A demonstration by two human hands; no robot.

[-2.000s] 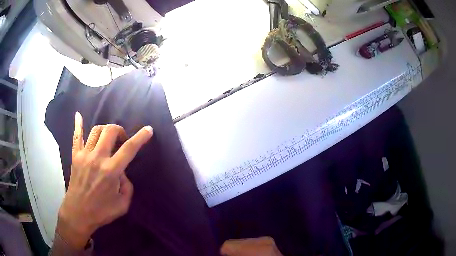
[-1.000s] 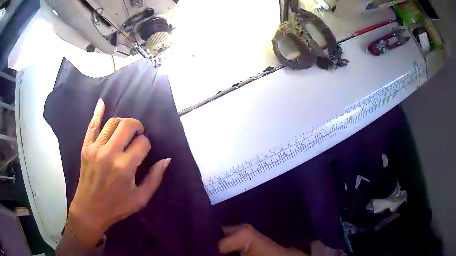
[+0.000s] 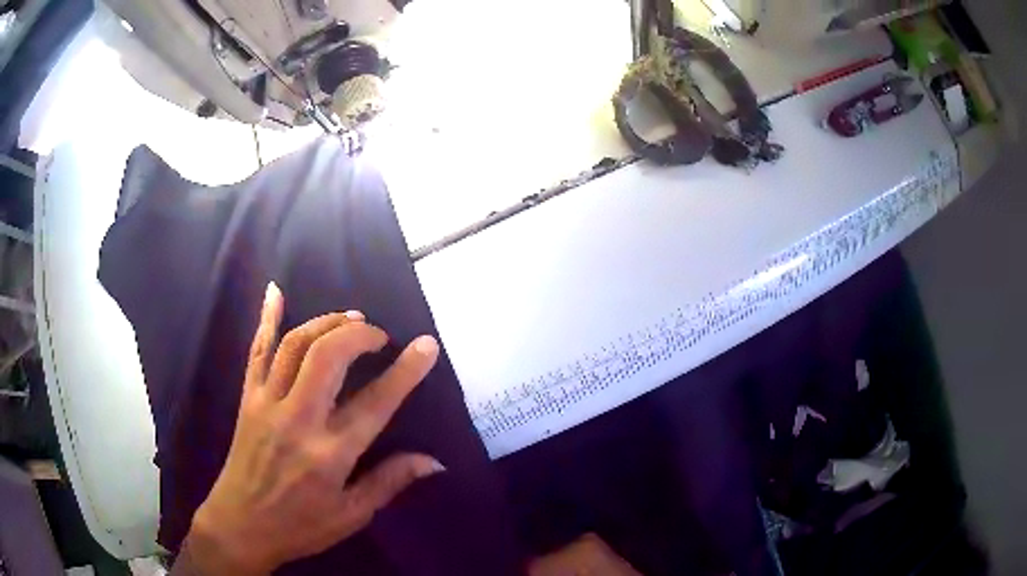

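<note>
A dark purple fabric panel (image 3: 225, 259) lies on the white table and runs down over its front edge. Its top right corner is at the presser foot (image 3: 351, 140) of the sewing machine (image 3: 186, 68), in bright light. My left hand (image 3: 327, 433) rests on the panel, fingers spread and bent, holding nothing. My right hand (image 3: 583, 557) is at the bottom edge beside the cloth, mostly cut off; its fingers and any grip cannot be made out.
Large shears (image 3: 687, 113) lie right of the needle. Maroon snips (image 3: 873, 107) and a red strip (image 3: 842, 73) lie near the right end. A printed scale (image 3: 721, 313) follows the front edge. White scraps (image 3: 867, 464) show at the lower right on dark cloth.
My left hand has moved right and down across the panel, its thumb and fingers now nearer the right edge. My right hand has sunk lower and shows less.
</note>
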